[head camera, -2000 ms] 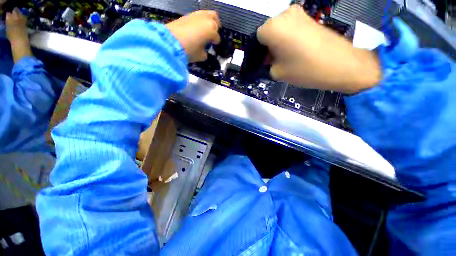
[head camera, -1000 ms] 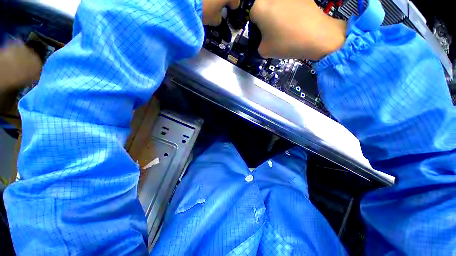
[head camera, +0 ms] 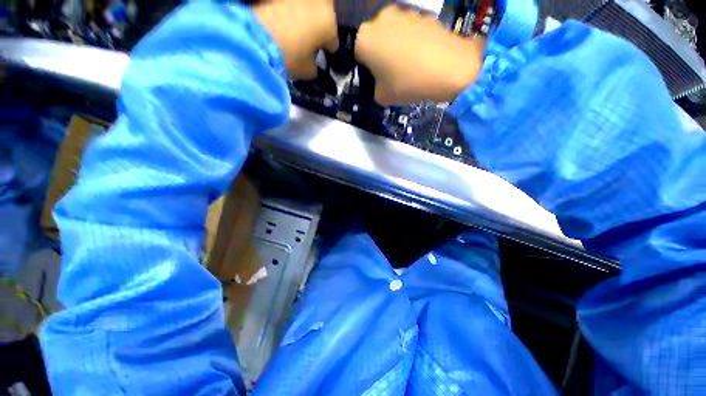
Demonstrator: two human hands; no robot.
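A black circuit board (head camera: 426, 128) with small parts and printed outlines lies behind the pale metal rail. My left hand (head camera: 300, 35) is at the top edge over the board, partly cut off, fingers bent and pointing right. My right hand (head camera: 414, 56) is just right of it, back of the hand up, fingers curled down at the board. Dark shapes lie between the two hands; whether they are finger cots or components I cannot tell. The fingertips are hidden or blurred, so I cannot tell what either hand holds.
The metal front rail (head camera: 371, 155) runs across, sloping down to the right. Below it at left are an open cardboard carton (head camera: 236, 224) and a grey metal panel (head camera: 271, 259). A finned heatsink (head camera: 646, 46) is at upper right. Blurred blue clothing of a neighbouring person shows at far left.
Since one second ago the view has shifted, showing more of my left hand. My hands have come closer together over the board. The neighbour's blurred hand at left is gone from view.
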